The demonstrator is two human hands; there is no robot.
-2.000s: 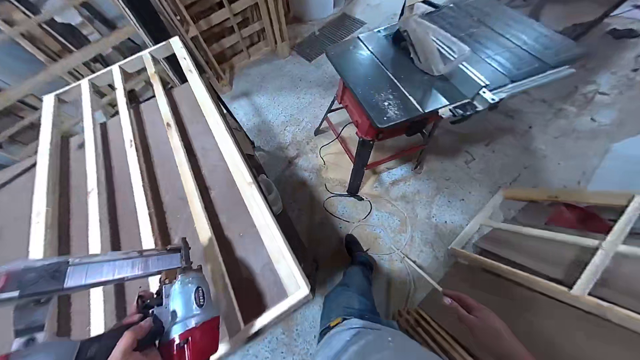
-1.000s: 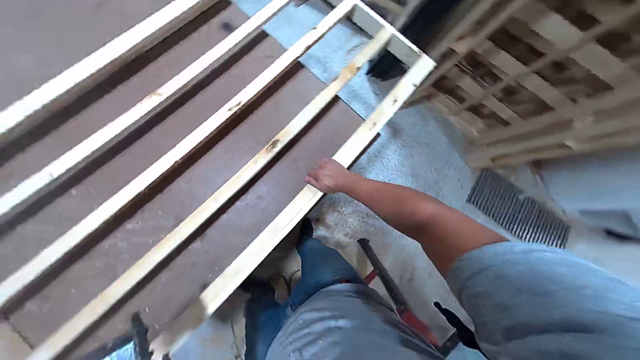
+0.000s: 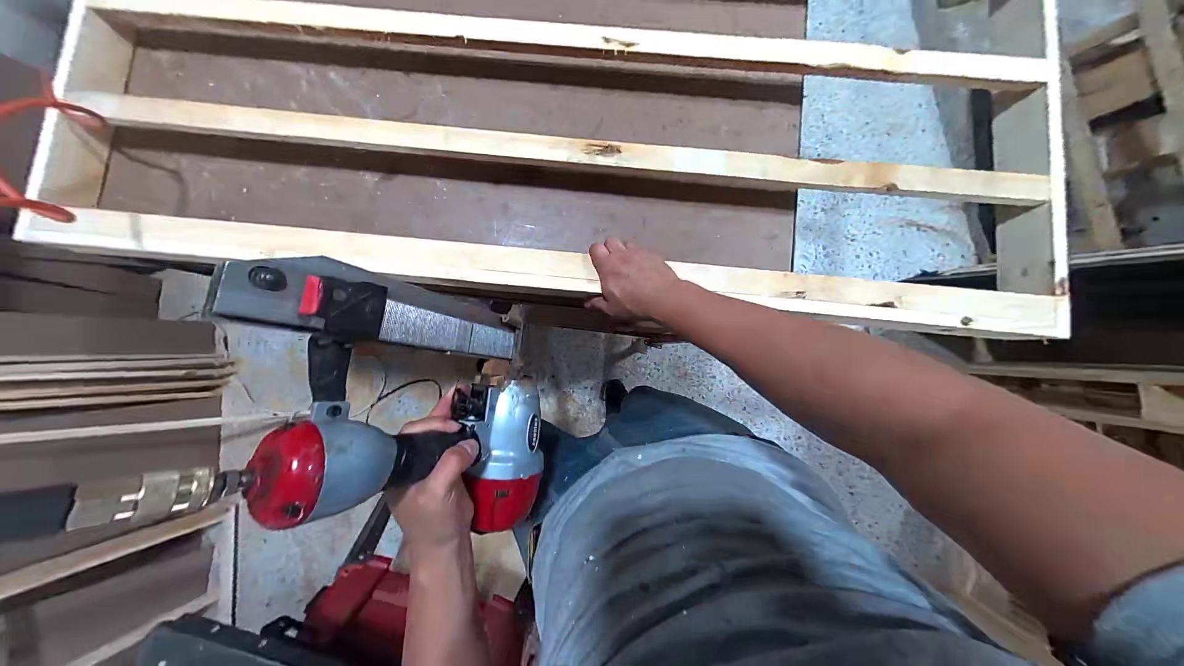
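Observation:
My left hand (image 3: 435,472) is wrapped around the black handle of a red and silver pneumatic nailer (image 3: 507,439), below the near rail. Its long magazine (image 3: 435,326), loaded with a strip of fasteners, lies alongside and just below that rail. Above it is a large pale wooden frame (image 3: 370,245) with several parallel slats, over brown panels. With fingers curled over the top of the near rail, right of the nailer's nose, my right hand (image 3: 634,282) grips the frame. The nose is partly hidden, and whether it touches the wood I cannot tell.
An air hose with a brass coupling (image 3: 153,498) joins the nailer at the left. Slatted wooden pieces (image 3: 111,370) stand beside it. An orange cord (image 3: 42,106) crosses the frame's left end. Red machine parts (image 3: 370,601) are at the bottom, and pallet-like wood (image 3: 1124,83) stands at the right.
Two seconds ago my right hand held a thin stick; now it grips the frame's rail, as it did one second ago. The nailer remains in my left hand. The view has swung strongly.

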